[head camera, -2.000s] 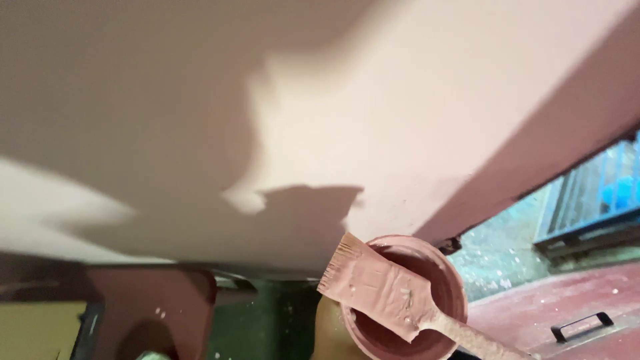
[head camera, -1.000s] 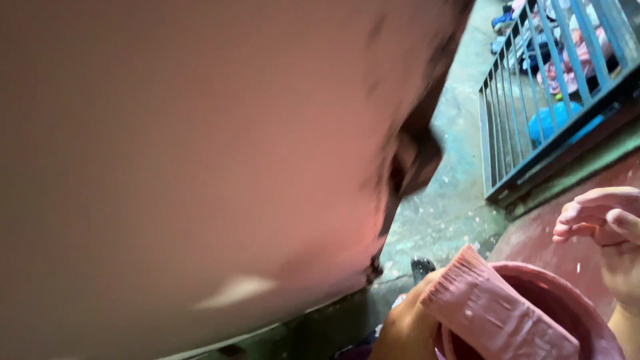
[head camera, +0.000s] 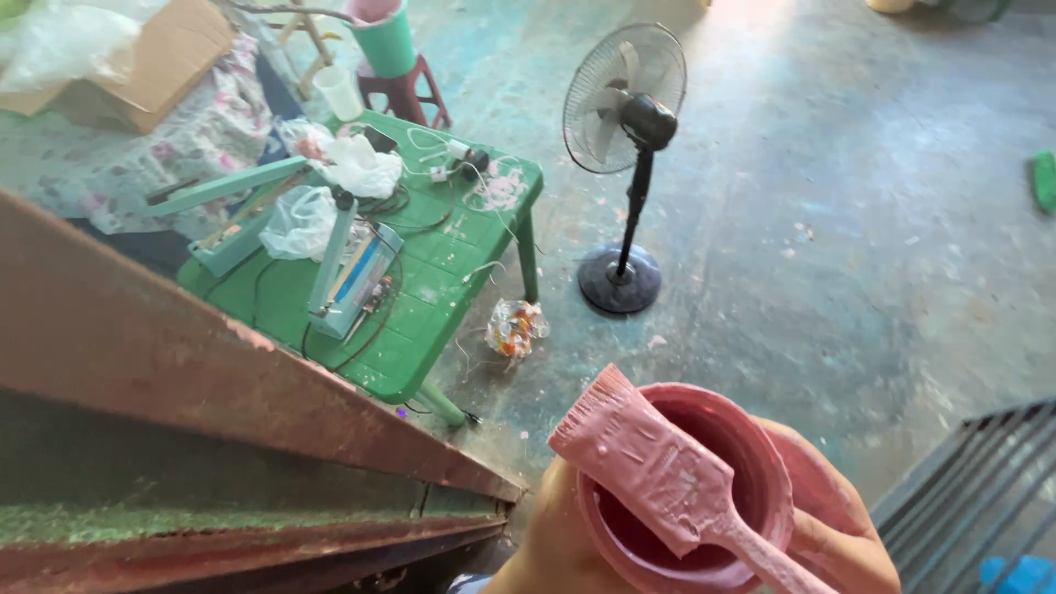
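A round container coated in pink paint (head camera: 780, 495) is at the bottom, right of centre, gripped between both hands. A flat paintbrush (head camera: 652, 462), thick with pink paint, lies across its mouth, bristles toward the upper left and handle toward the lower right. My left hand (head camera: 561, 528) holds the container from its left side. Against its right side is my right hand (head camera: 841, 520), fingers curled round the wall and pink paint on the skin. The brush handle passes over the rim near that hand; the container's underside is hidden.
A green plastic table (head camera: 445, 247) bears heat sealers (head camera: 351, 280), plastic bags and cables. Behind it a black pedestal fan (head camera: 631, 190) stands on the paint-specked floor. A rusty metal edge (head camera: 330, 404) runs along the lower left. Dark metal bars (head camera: 973, 495) are at the lower right.
The view has swung off the pale surface to the table and fan. My right hand, apart from the container one second ago, is now against its right side.
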